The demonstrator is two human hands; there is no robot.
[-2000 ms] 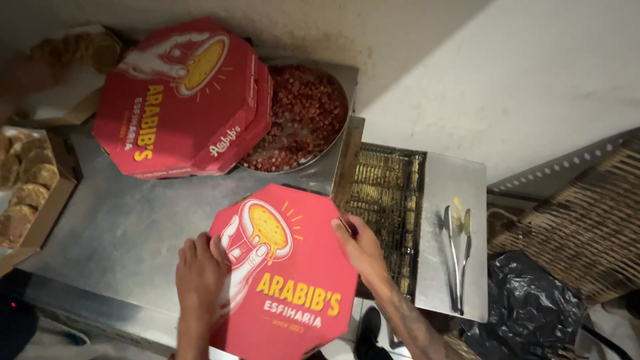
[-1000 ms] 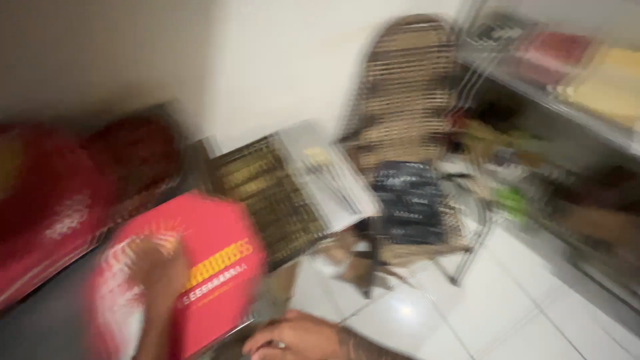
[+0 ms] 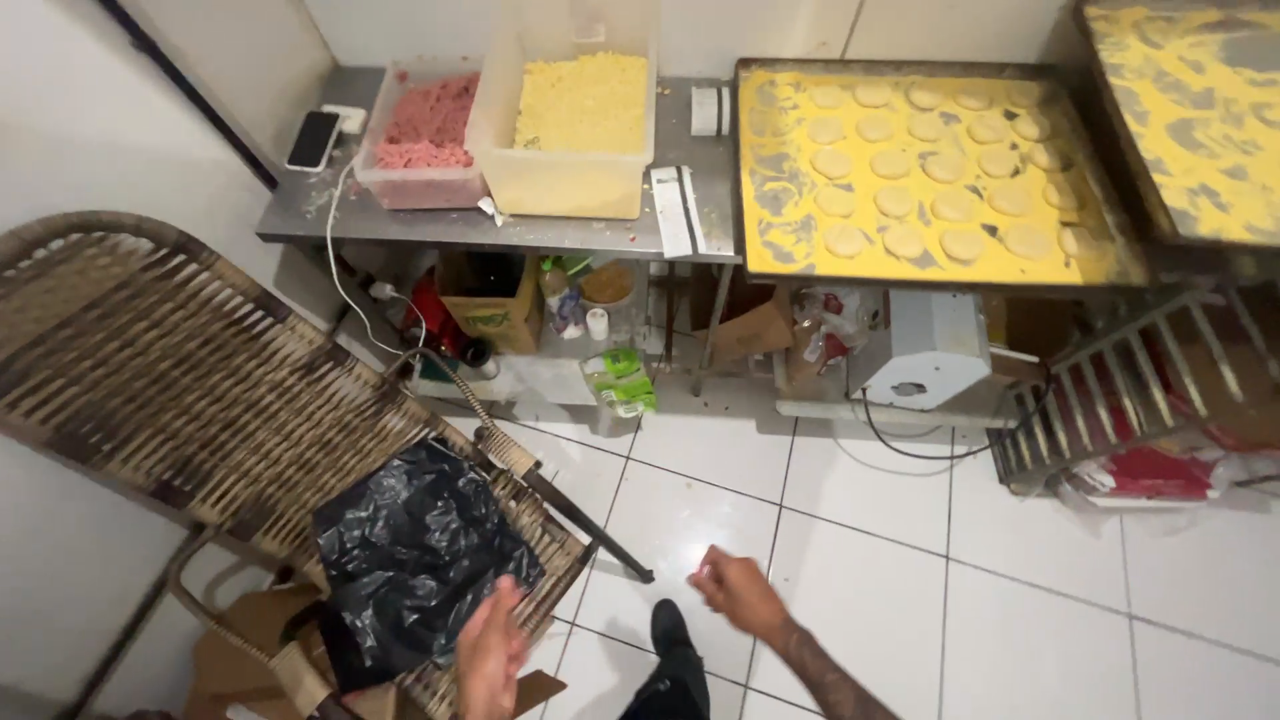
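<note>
My left hand (image 3: 490, 645) is raised near the front of the wicker chair (image 3: 200, 380), over the edge of a black plastic bag (image 3: 420, 550) lying on the seat. It holds nothing, and its fingers are extended. My right hand (image 3: 735, 590) hangs above the white tiled floor with its fingers curled in; a small pinkish spot shows at the fingertips, and I cannot tell whether it is something held. Ahead, a large baking tray (image 3: 895, 268) bears rows of pale dough rounds on a yellow, grainy coating.
A steel table (image 3: 560, 232) holds a tub of reddish filling (image 3: 425, 185), a tub of yellow shredded food (image 3: 565, 185), a phone (image 3: 314, 140) and printed slips (image 3: 678, 212). A second tray (image 3: 1190, 130) stands right, above a metal rack (image 3: 1120, 390). Below are a cardboard box (image 3: 495, 320) and a white appliance (image 3: 925, 350).
The view has swung far right, from the counter to the chair and trays. The red pizza box, under both hands two seconds ago, is out of view and in neither hand.
</note>
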